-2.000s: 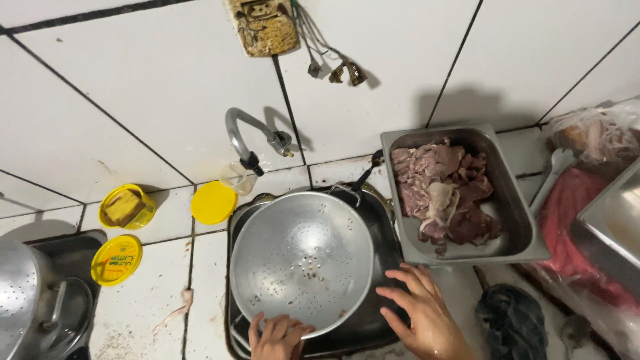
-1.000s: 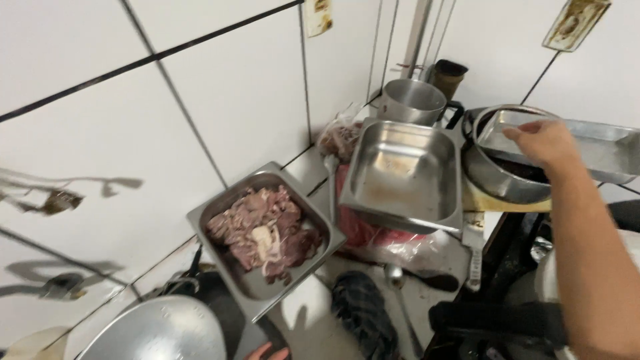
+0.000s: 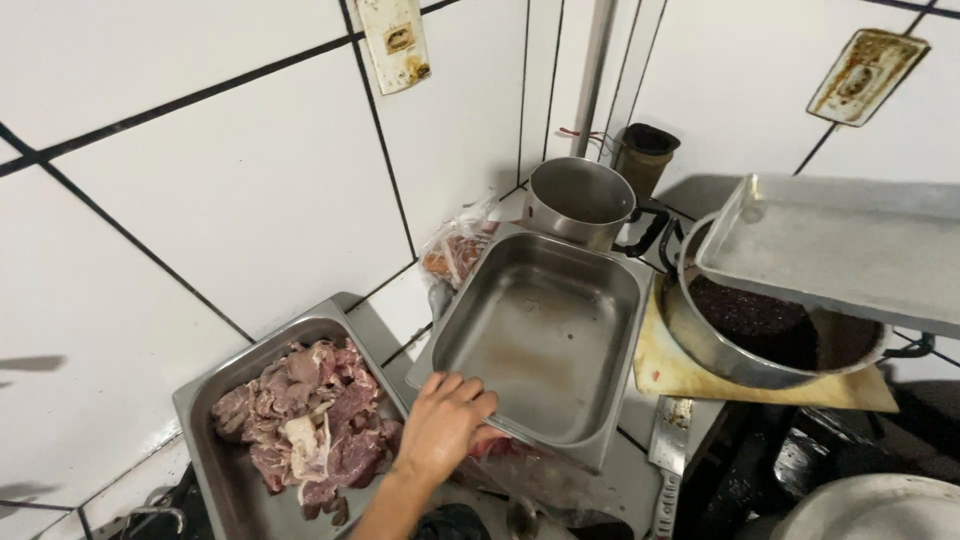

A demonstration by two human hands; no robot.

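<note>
My left hand (image 3: 446,420) grips the near left rim of a rectangular stainless steel pan (image 3: 536,345), fingers over the edge. The pan holds only a thin brownish residue. Beside it on the left, a second steel pan (image 3: 255,480) holds pieces of raw meat (image 3: 322,420). Under and in front of the gripped pan, pinkish plastic (image 3: 502,446) shows. My right hand is out of view.
A metal tray (image 3: 840,247) lies across a pot (image 3: 720,352) of dark contents on a yellow cutting board (image 3: 652,367). A knife (image 3: 670,457), a saucepan (image 3: 581,202), a plastic bag (image 3: 454,255) and a dark cup (image 3: 646,154) are nearby. Stove at lower right.
My left hand has come up to the pan's rim. My right hand, on the metal tray one second ago, has left the view. The view has swung right since the first frame.
</note>
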